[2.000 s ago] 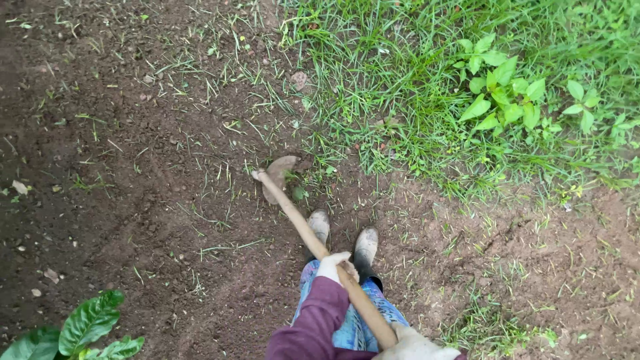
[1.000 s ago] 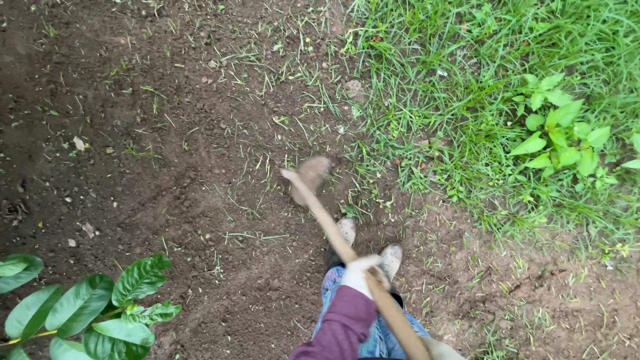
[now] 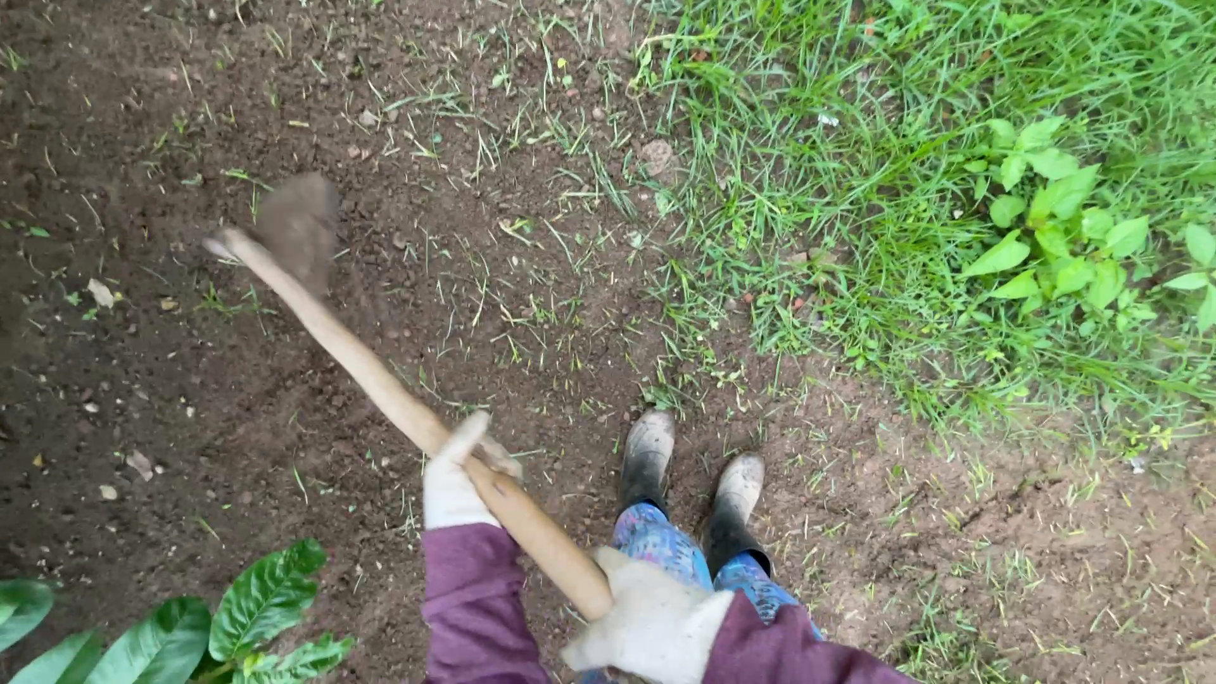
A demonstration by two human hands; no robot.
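Note:
A hoe's wooden handle (image 3: 380, 385) slants from the lower middle up to the left. Its soil-coloured blade (image 3: 302, 228), blurred, is at the far end over bare soil; whether it touches the ground I cannot tell. My left hand (image 3: 465, 480), in a pale glove, is around the middle of the handle, with the thumb along it. Lower down, my right hand (image 3: 651, 613), also gloved, grips near the handle's butt end. Both arms have purple sleeves.
My rubber boots (image 3: 649, 456) stand on the soil just right of the handle. Green grass (image 3: 836, 190) and a leafy weed (image 3: 1069, 223) cover the upper right. Broad leaves of a plant (image 3: 261, 603) reach in at the lower left. Cut grass bits lie scattered on the soil.
The hoe's blade has swung away from near my boots, out to the upper left. Both gloved hands have moved left relative to the boots, still on the handle.

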